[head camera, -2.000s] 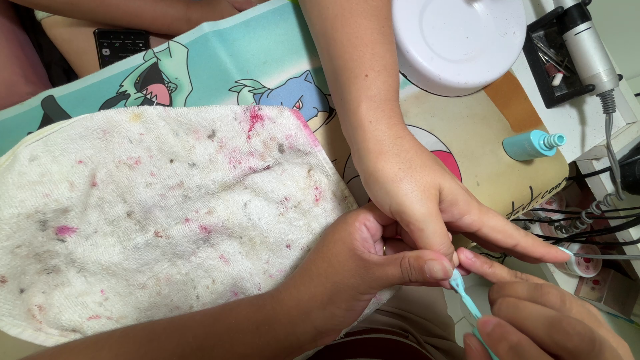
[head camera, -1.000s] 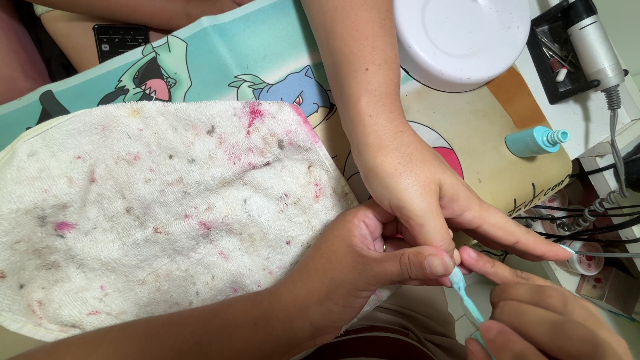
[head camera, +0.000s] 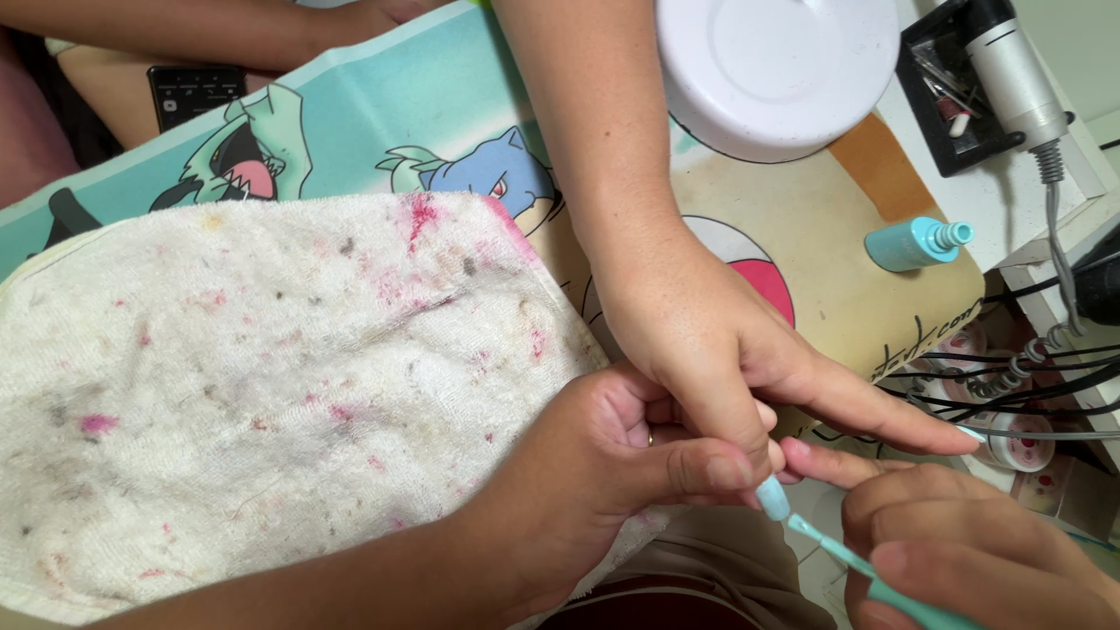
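My left hand (head camera: 612, 455), with a ring on one finger, grips the fingers of another person's hand (head camera: 700, 324), which reaches down from the top. A nail of that hand (head camera: 772, 498) is coated light blue and points down. In my right hand (head camera: 971, 542) is a nail polish brush with a turquoise handle (head camera: 910, 604); its bristle tip (head camera: 801, 526) is just off the nail. My right hand's extended finger meets the held fingertips. The uncapped turquoise polish bottle (head camera: 910, 244) lies on its side or leans at the right; its exact stance is unclear.
A stained white towel (head camera: 262, 394) covers the printed mat (head camera: 367, 96) at left. A round white device (head camera: 779, 70) stands at the top. At right are a black tray (head camera: 936, 114), a nail drill handpiece (head camera: 1015, 79), cables (head camera: 1041, 385) and small jars (head camera: 1024, 451). Behind lies a phone (head camera: 197, 92).
The brush tip, earlier on the nail, is now slightly clear of it, and my right hand has shifted a little away. At the top left, another person's forearm has come into view above the phone.
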